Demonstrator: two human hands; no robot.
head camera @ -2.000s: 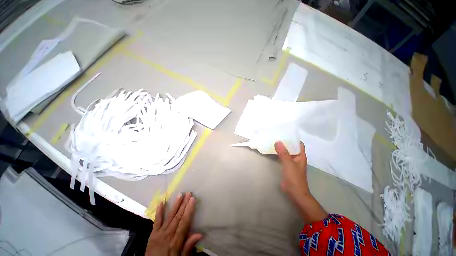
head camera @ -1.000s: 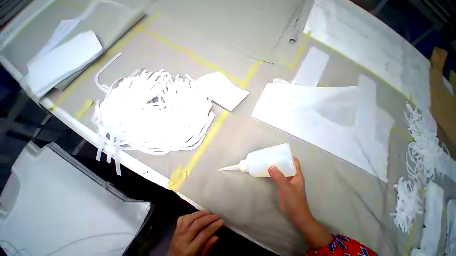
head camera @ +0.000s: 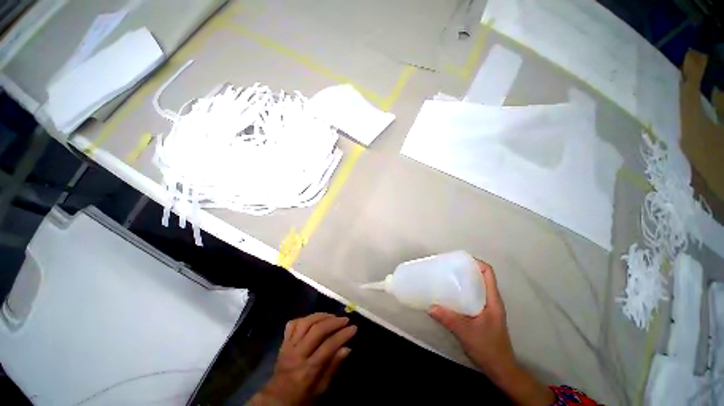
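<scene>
My right hand holds the translucent white glue bottle by its base, over the near part of the table. Its thin nozzle points left. My left hand is at the table's near edge, fingers curled and together, with nothing visible in it; its underside is hidden. A white garment panel lies flat beyond the bottle, its straps towards the far side and right. A large looped bundle of narrow white strips lies to the left, with a small white piece beside it.
Tangled white strips and white panels lie at the right. A brown card is at the far right. White sheets lie at the upper left. A waiting white stack is below the table's left edge.
My right hand has lifted the bottle off the panel and brought it nearer. My left hand has moved off the tabletop to its near edge and its fingers have curled. The view has shifted.
</scene>
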